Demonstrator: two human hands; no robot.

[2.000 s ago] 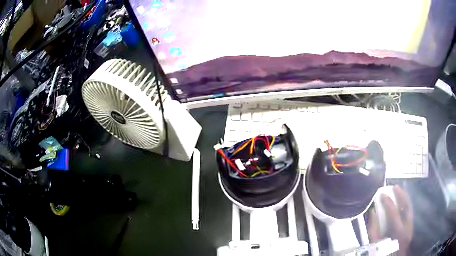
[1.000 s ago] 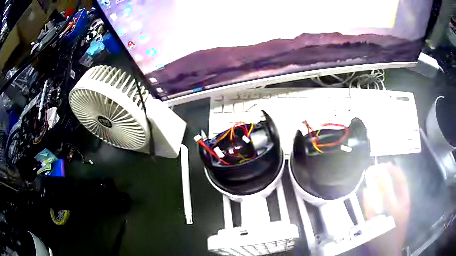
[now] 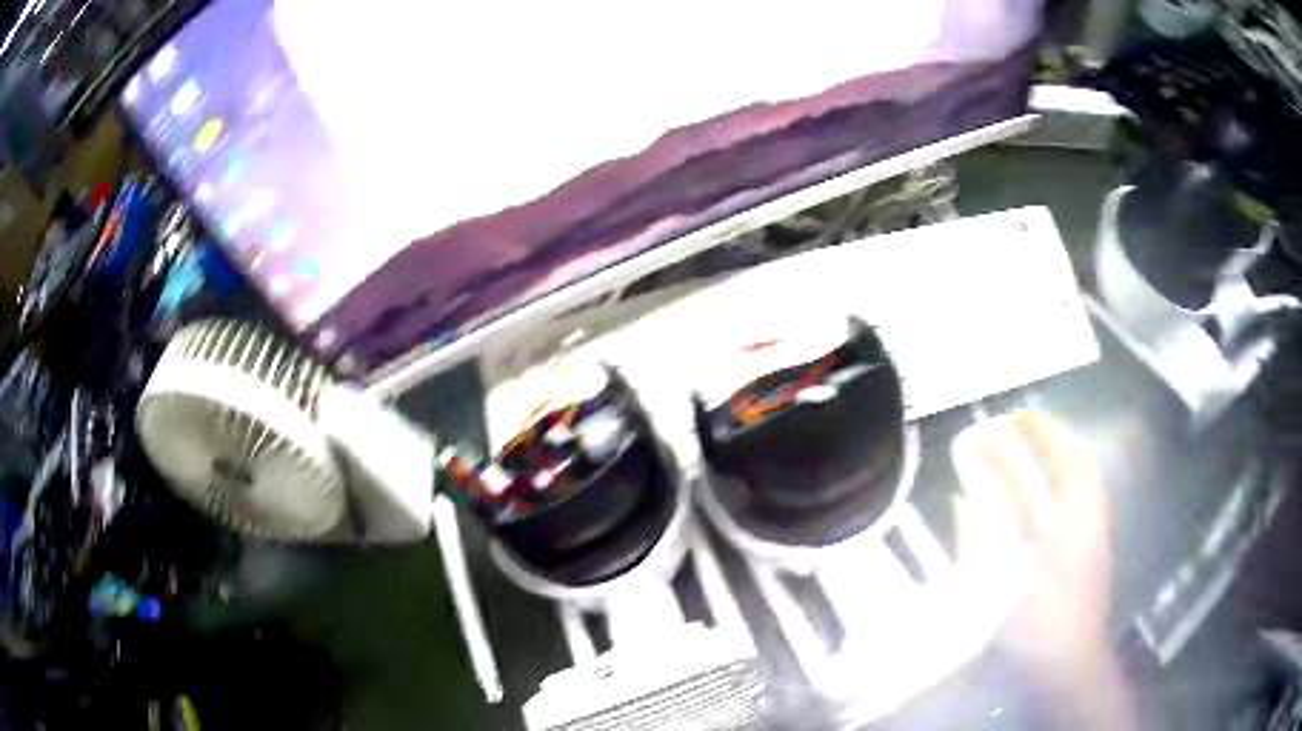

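My right hand (image 3: 1054,536) is at the right of the bench, blurred and washed out by glare. It rests over a white computer mouse (image 3: 985,464), whose outline is hard to make out. My left hand is not in view. Two open camera heads stand side by side in the middle: the left camera head (image 3: 593,521) shows red, yellow and orange wires with small white plugs, and the right camera head (image 3: 807,464) shows red and orange wires. Both are black cups on white bases.
A white keyboard (image 3: 985,307) lies behind the camera heads, below the monitor (image 3: 600,157). A white fan (image 3: 243,443) and a white antenna (image 3: 468,600) are at left. Cables are piled far left. A white camera housing (image 3: 1142,293) is at right.
The view has turned and shifted, so the monitor and bench items look tilted and lie further left. My right hand stays over the mouse. The camera heads still stand side by side.
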